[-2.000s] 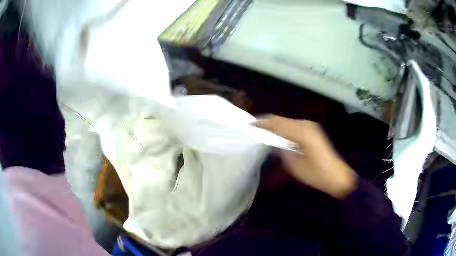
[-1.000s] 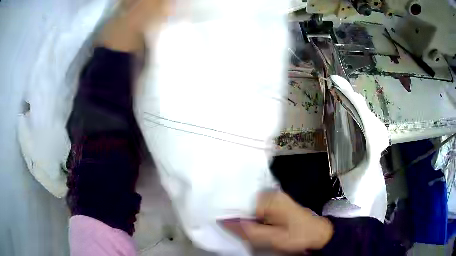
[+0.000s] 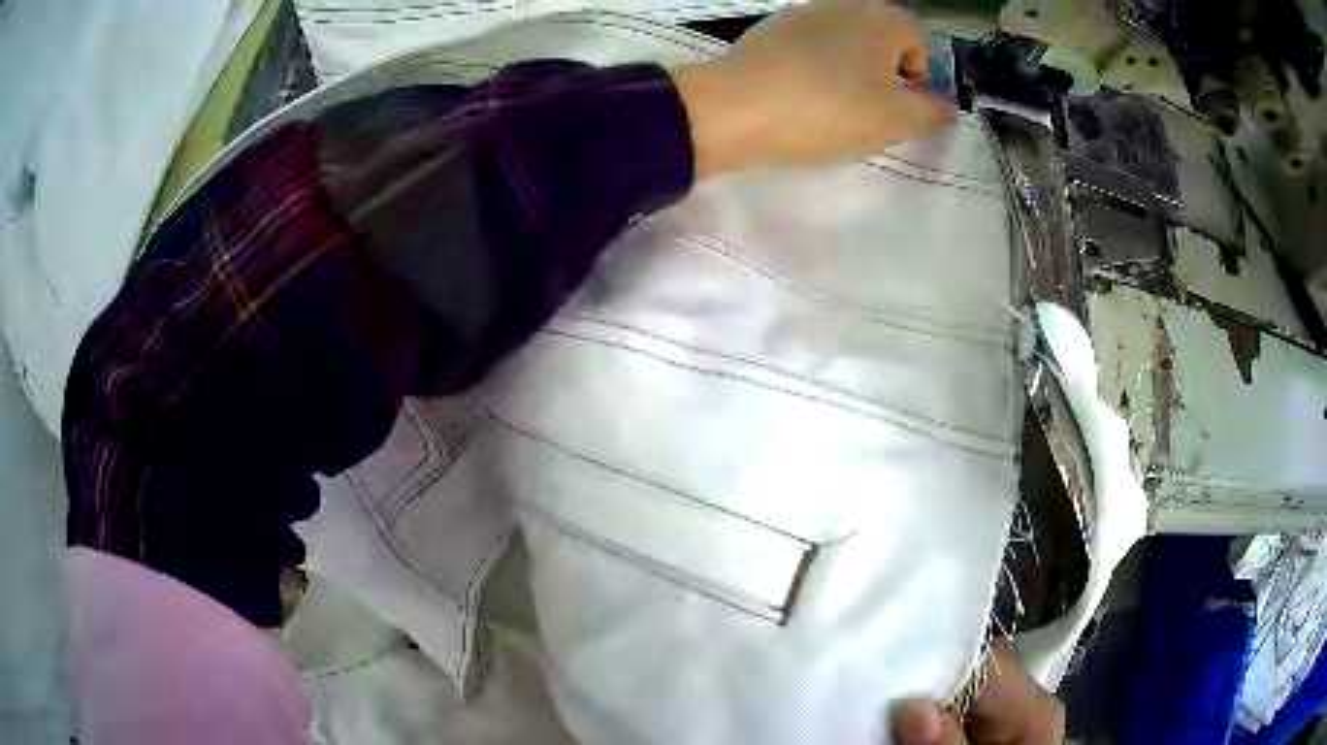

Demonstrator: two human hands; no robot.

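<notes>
A white garment body (image 3: 699,393) with dark double topstitching lies spread in front of me, its frayed raw edge along the metal folder (image 3: 1051,502). A welt pocket (image 3: 728,560) shows on it. My left hand (image 3: 837,90) reaches across the cloth, its fingertips at the garment's top edge beside the presser foot area (image 3: 1004,73). My right hand (image 3: 1004,710) holds the frayed edge at the bottom, partly hidden by cloth and cut by the frame. A white band strip (image 3: 1113,466) curls beside the folder.
The cream sewing machine (image 3: 1128,37) stands at the upper right, over worn, chipped slide plates (image 3: 1113,204). A thin black tool (image 3: 1266,226) lies on the bed. A blue bin (image 3: 1186,626) with white pieces is at the lower right. A pale surface (image 3: 58,189) is at left.
The garment has come down flat beside the folder, showing its pocket. My left hand has moved right to the needle area. My right hand has moved right and down to the frayed edge.
</notes>
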